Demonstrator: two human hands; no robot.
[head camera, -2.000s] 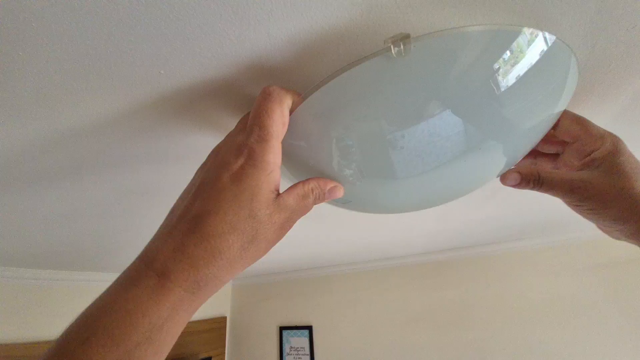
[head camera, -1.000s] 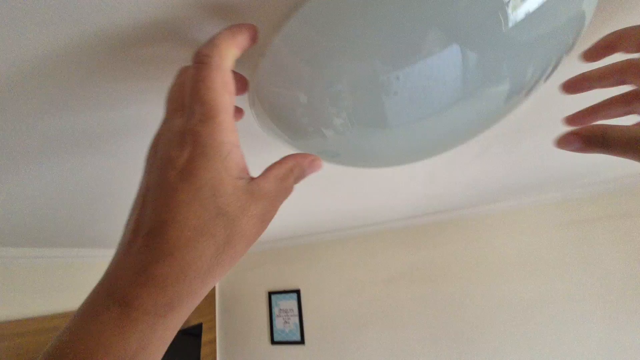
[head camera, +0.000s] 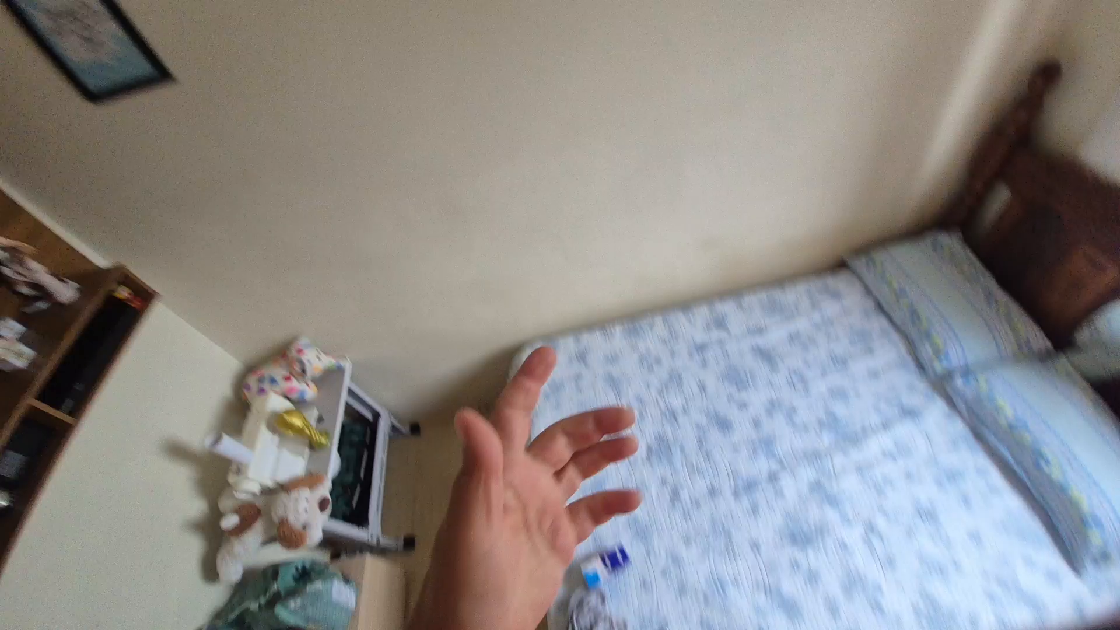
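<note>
My left hand (head camera: 516, 507) is raised at the lower middle of the head view, palm showing, fingers spread and holding nothing. Behind it, farther off, lies a bed with a blue-and-white floral sheet (head camera: 744, 437). A small blue and white packet (head camera: 605, 566) rests on the bed's near edge, just right of my wrist, beside a greyish object (head camera: 593, 608) too blurred to name. My right hand is out of view, and so is the glass ceiling lamp shade.
Left of the bed, a wheeled stand (head camera: 385, 472) holds stuffed toys (head camera: 293, 516). A cardboard box (head camera: 381, 591) sits below it. A wooden shelf unit (head camera: 74, 411) is at far left, a picture frame (head camera: 96, 52) at upper left. Pillows (head camera: 954, 297) lie against a dark wooden headboard (head camera: 1059, 227).
Both hands let go of the glass lamp shade between the two earlier frames. The view has since swung down from the ceiling, and the shade and my right hand have left it.
</note>
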